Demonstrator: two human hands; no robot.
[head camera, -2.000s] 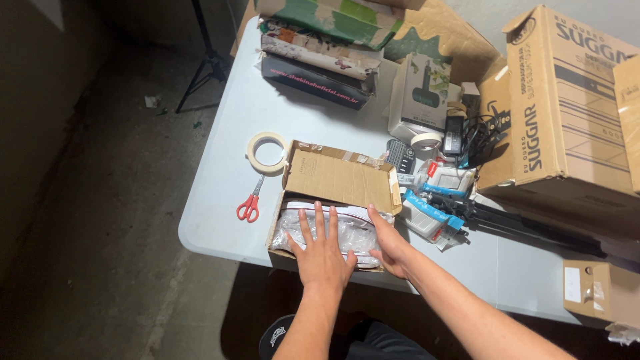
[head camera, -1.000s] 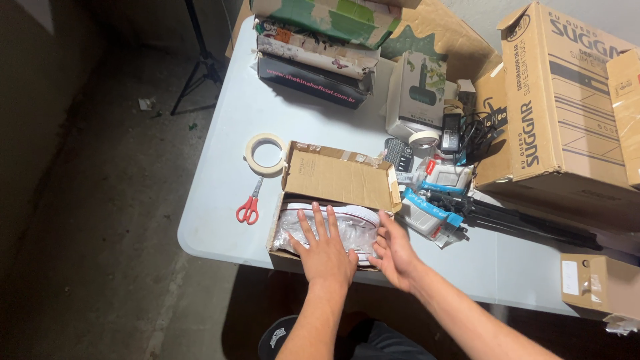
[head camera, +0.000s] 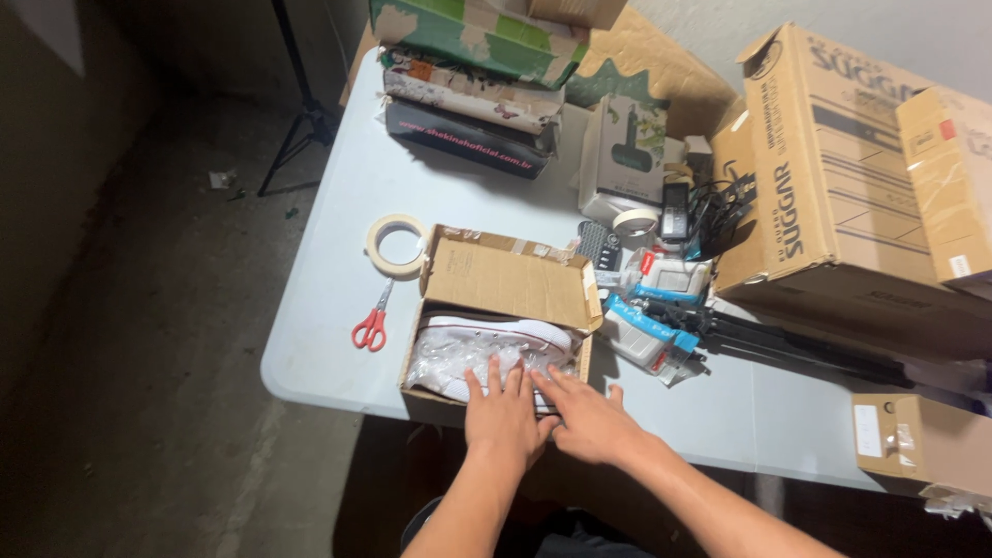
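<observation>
An open cardboard shoebox (head camera: 504, 275) lies near the table's front edge, its lid folded back. Inside is a sneaker (head camera: 535, 332) with a white sole on its side, and clear plastic wrap (head camera: 446, 358) covers the contents beside it. My left hand (head camera: 505, 411) rests with spread fingers on the wrap at the box's front side. Just right of it, my right hand (head camera: 585, 411) touches the wrap with its fingertips, thumb near the left hand. Red-handled scissors (head camera: 372, 322) and a roll of masking tape (head camera: 397, 245) lie left of the box.
Right of the shoebox lie plastic-wrapped packages (head camera: 643, 333), a keypad remote (head camera: 598, 244), a smaller tape roll (head camera: 635, 222), a power adapter (head camera: 675, 211) and a folded black tripod (head camera: 806, 345). Large cardboard boxes (head camera: 806, 155) stand at right, stacked boxes (head camera: 469, 136) at the back. Another tripod (head camera: 310, 116) stands on the floor.
My right hand has moved left from the box's right side onto the wrapped contents. The left hand has shifted toward the box's front, and more of the sneaker shows.
</observation>
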